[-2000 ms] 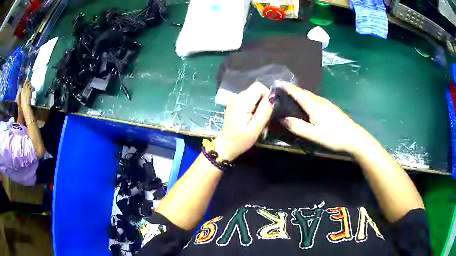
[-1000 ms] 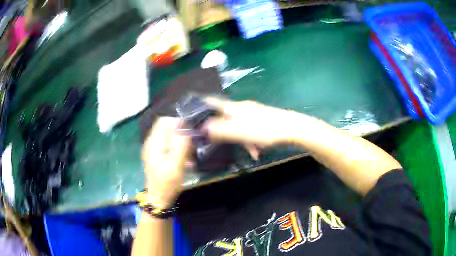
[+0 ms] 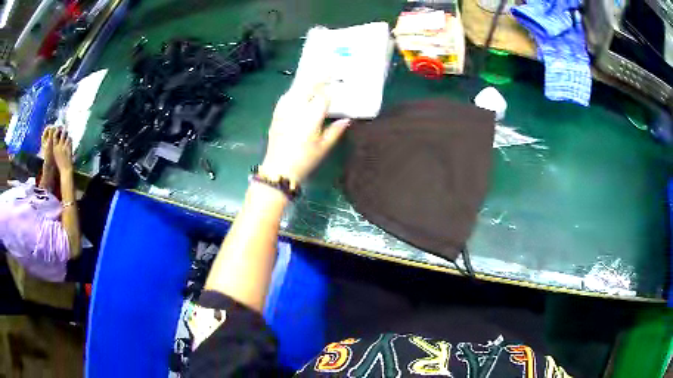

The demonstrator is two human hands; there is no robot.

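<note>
My left hand [image 3: 295, 136], bare with a bracelet at the wrist, reaches to the near left edge of a white flat stack [image 3: 354, 63]. Its thumb is spread away from the fingers, and the fingertips lie on or over the stack. I see nothing held in it. My right hand is out of the picture. A dark brown mat [image 3: 428, 170] lies on the green bench, with a short black loop at its near corner. A tangled heap of loose black adapters with cords [image 3: 166, 111] lies to the left on the bench.
A blue tub [image 3: 140, 288] holding black adapters stands below the bench edge. At the back are a small printed box [image 3: 430, 40], a white lump [image 3: 491, 102], blue-white gloves [image 3: 564, 66] and a grey instrument [image 3: 634, 63]. A co-worker in light purple [image 3: 37, 229] is at left.
My hands were together over the mat, holding a dark object in clear film. My left hand has moved to the white stack. My right hand and that object have left the view.
</note>
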